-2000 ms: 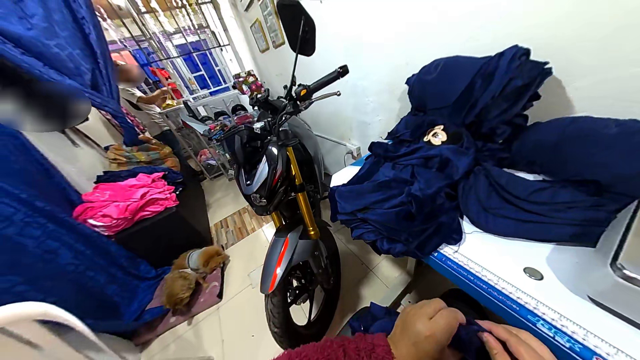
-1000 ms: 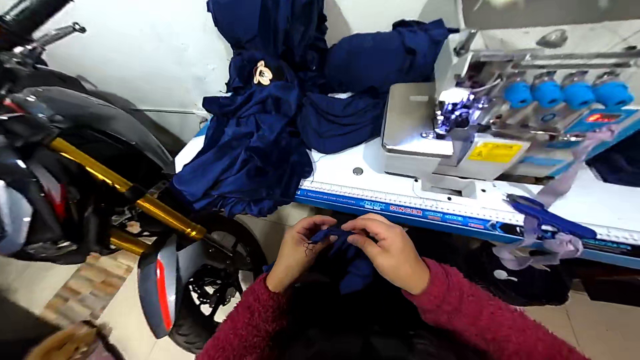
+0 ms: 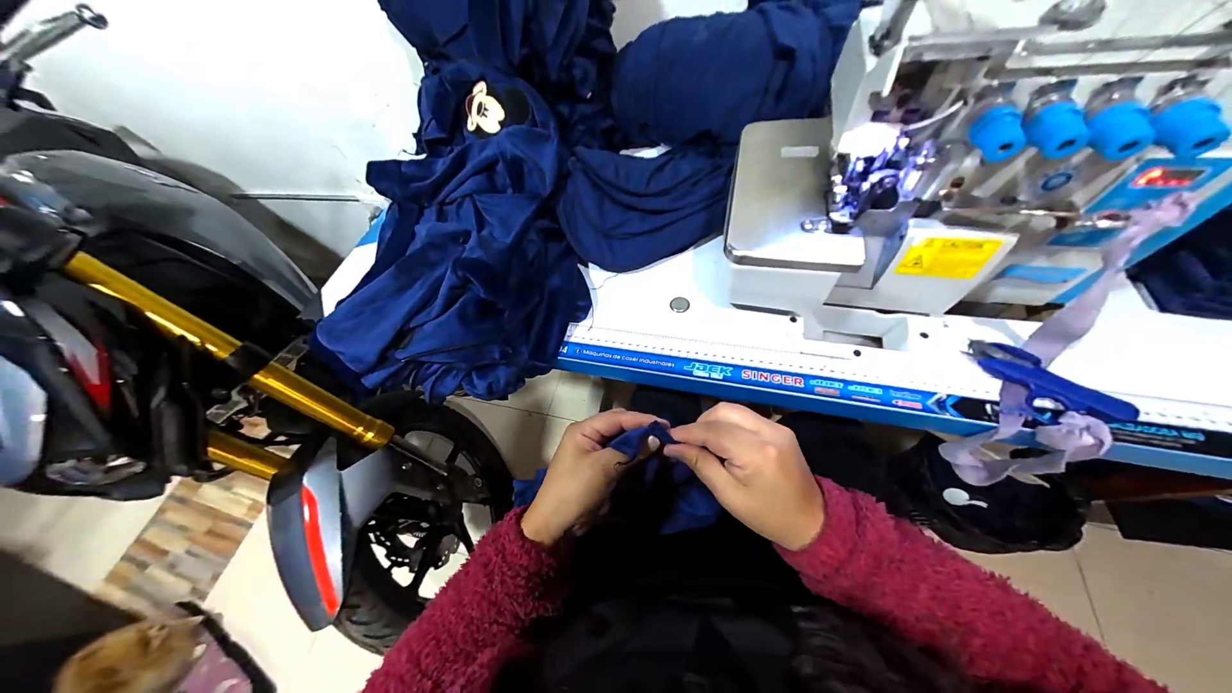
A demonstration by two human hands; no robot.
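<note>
My left hand (image 3: pixel 589 472) and my right hand (image 3: pixel 751 467) meet in front of the table's edge, over my lap. Between their fingertips they pinch an edge of navy blue fabric (image 3: pixel 640 439), and the rest of that cloth hangs down below them. Beyond my hands a heap of navy garments (image 3: pixel 472 260), one with a cartoon-face patch (image 3: pixel 484 108), lies on the white sewing table (image 3: pixel 654 322). To the right of the heap stands an overlock sewing machine (image 3: pixel 924 192) with its lamp lit.
Blue-handled thread snips (image 3: pixel 1054 382) and a lilac fabric strip (image 3: pixel 1073 327) lie at the table's front edge on the right. A round metal disc (image 3: pixel 680 304) is on the tabletop. At left stands a motorcycle (image 3: pixel 308 385), with a dog (image 3: pixel 130 659) on a cushion below.
The view has swung far to the right since the first frame, bringing the machine into sight. Both hands have kept hold of the navy fabric.
</note>
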